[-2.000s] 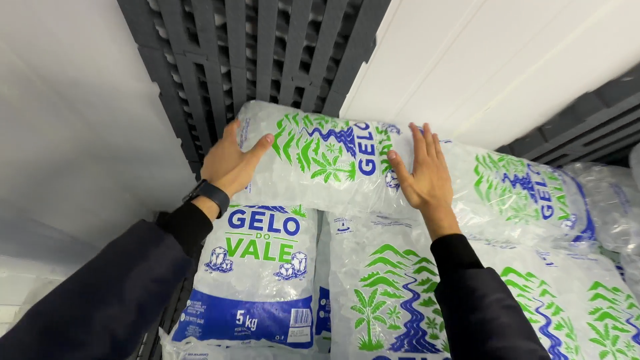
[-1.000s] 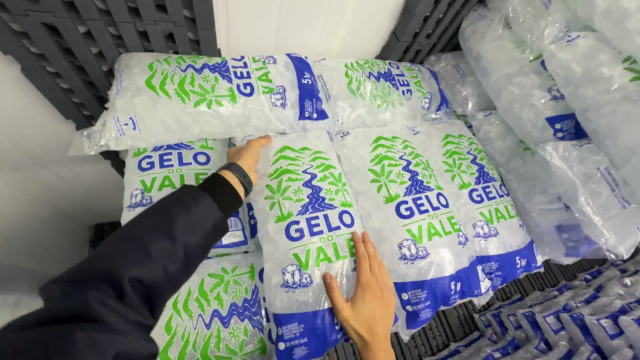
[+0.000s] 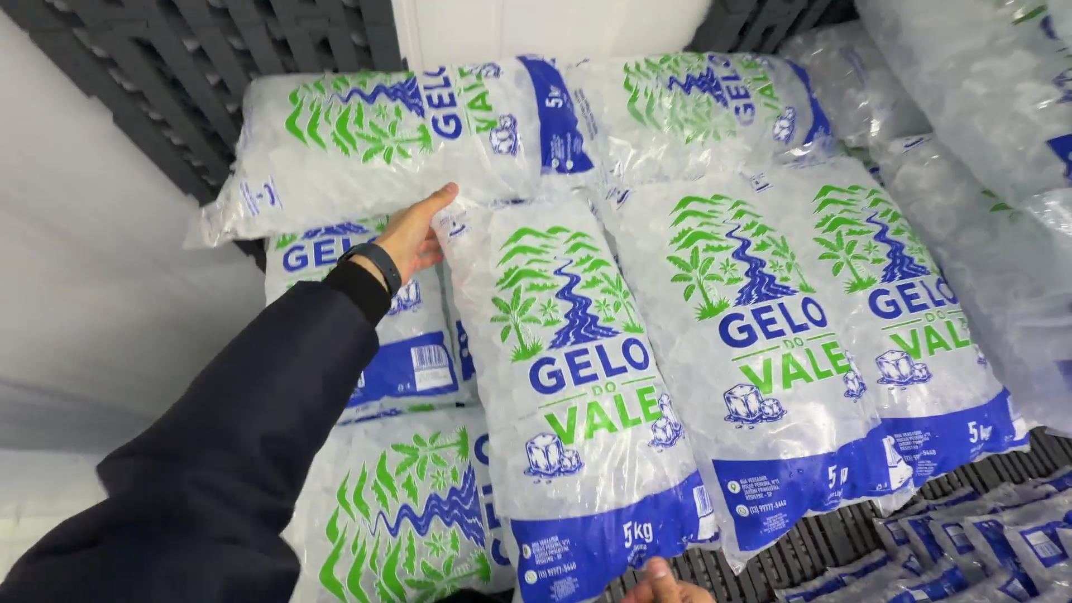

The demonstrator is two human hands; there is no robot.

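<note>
Clear plastic bags of ice with green and blue print lie stacked in the head view. My left hand (image 3: 419,234), with a dark wristband, touches the upper left corner of an upright-lying ice bag (image 3: 569,285), its thumb up by the bag's top. At that bag's bottom edge is my right hand (image 3: 668,586), mostly cut off by the frame, its thumb at the blue band. Above my left hand a sideways ice bag (image 3: 360,126) lies across the top of the pile. Whether either hand grips the bag cannot be told; the left fingers are partly behind its edge.
More ice bags (image 3: 754,293) lie to the right, with another sideways one (image 3: 695,109) behind. Taller stacked bags (image 3: 988,92) stand at the far right. Dark plastic pallets (image 3: 167,75) lean at the back beside a white wall (image 3: 75,167). Small packed bags (image 3: 963,544) fill the lower right.
Two seconds ago both hands were on the sideways bag at the top. Since one second ago my right hand has moved down from the upright-lying bag's middle to its bottom edge.
</note>
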